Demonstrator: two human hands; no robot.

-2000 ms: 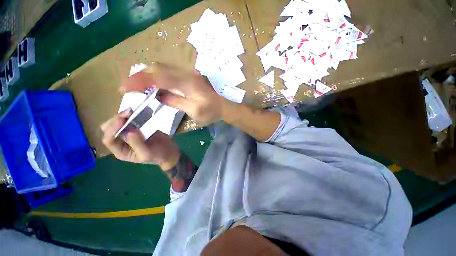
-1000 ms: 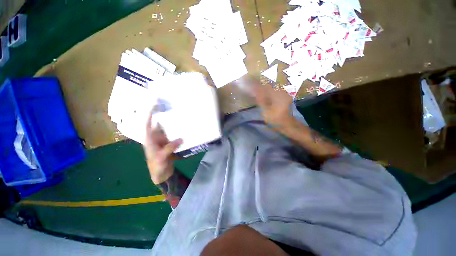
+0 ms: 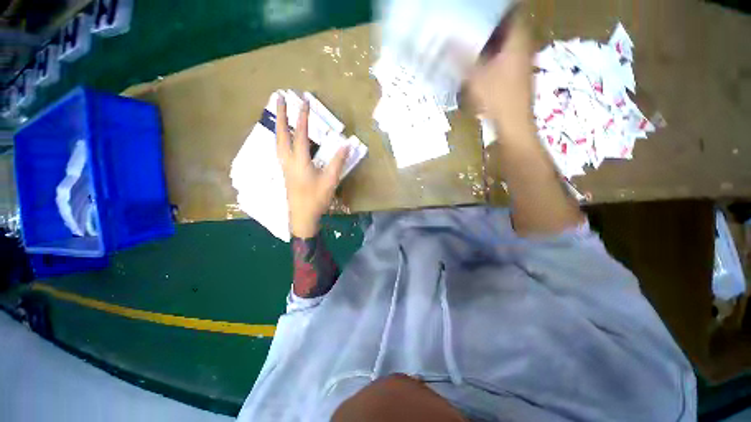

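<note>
A white carton (image 3: pixel 436 29), blurred, is in my right hand (image 3: pixel 502 86) at the top of the view, over the far end of the white leaflets (image 3: pixel 416 136). My right fingers are partly hidden and blurred at its dark edge. My left hand (image 3: pixel 308 177) lies on the overlapped carton stack (image 3: pixel 259 177) with its fingers spread. The stack's black bands show near the fingers. To the right of my right forearm lies the loose heap of small insert cards (image 3: pixel 589 111) with red marks.
A blue plastic bin (image 3: pixel 132 173) with a white item (image 3: pixel 76 194) inside stands at the left end of the table. White trays (image 3: pixel 74 37) line up beyond the table at upper left. A cardboard box (image 3: pixel 729 334) with white material is low at right.
My right hand has moved up and away, and now has the white carton. My left hand has let go of the carton it held and rests on the stack. The view has shifted.
</note>
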